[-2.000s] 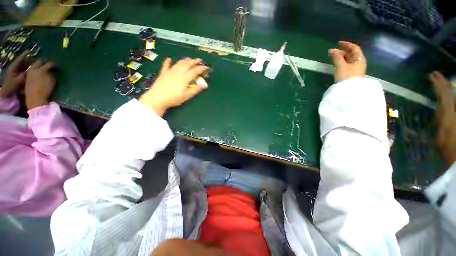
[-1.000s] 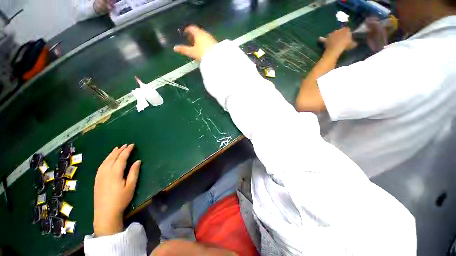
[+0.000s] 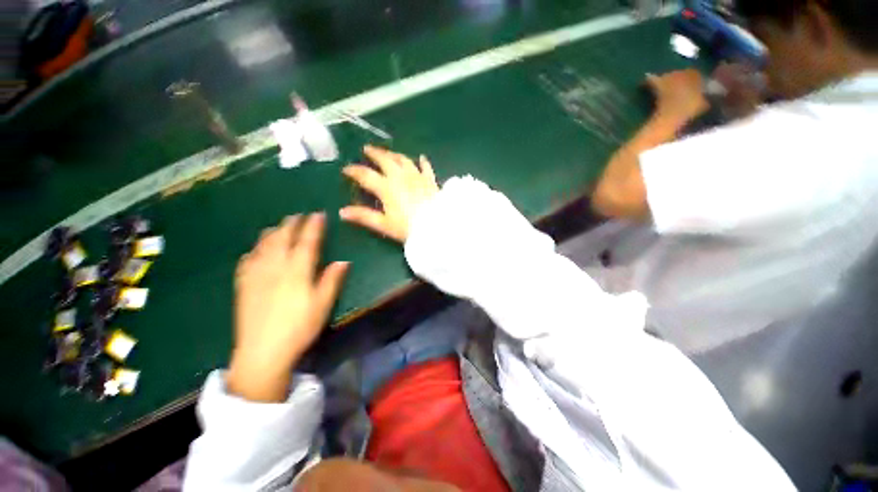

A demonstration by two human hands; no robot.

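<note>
Two uneven columns of black housings (image 3: 104, 306) with silver-white batteries (image 3: 133, 297) edged in yellow lie on the bench at left. My left hand (image 3: 282, 306) is right of them, palm down, fingers somewhat apart, with nothing visible in it. My right hand (image 3: 390, 195) is low over the bench near the middle, fingers spread; what lies under its palm is hidden. Both hands are blurred. The white glue bottle (image 3: 318, 136) lies against a crumpled white wipe (image 3: 288, 142) beyond my right hand. A thin pale strip (image 3: 366, 125) lies right of the bottle.
A narrow metal holder (image 3: 214, 119) stands at the pale strip (image 3: 462, 67) along the green bench (image 3: 501, 144). A person in white sits at right, forearm on the bench beside thin scratches or rods. A blue object is at the upper right. The bench's front edge runs diagonally below my hands.
The view has turned right since two seconds ago. My right hand came back from the far right to mid-bench. The small units near my right forearm no longer show. My left hand shifted rightward.
</note>
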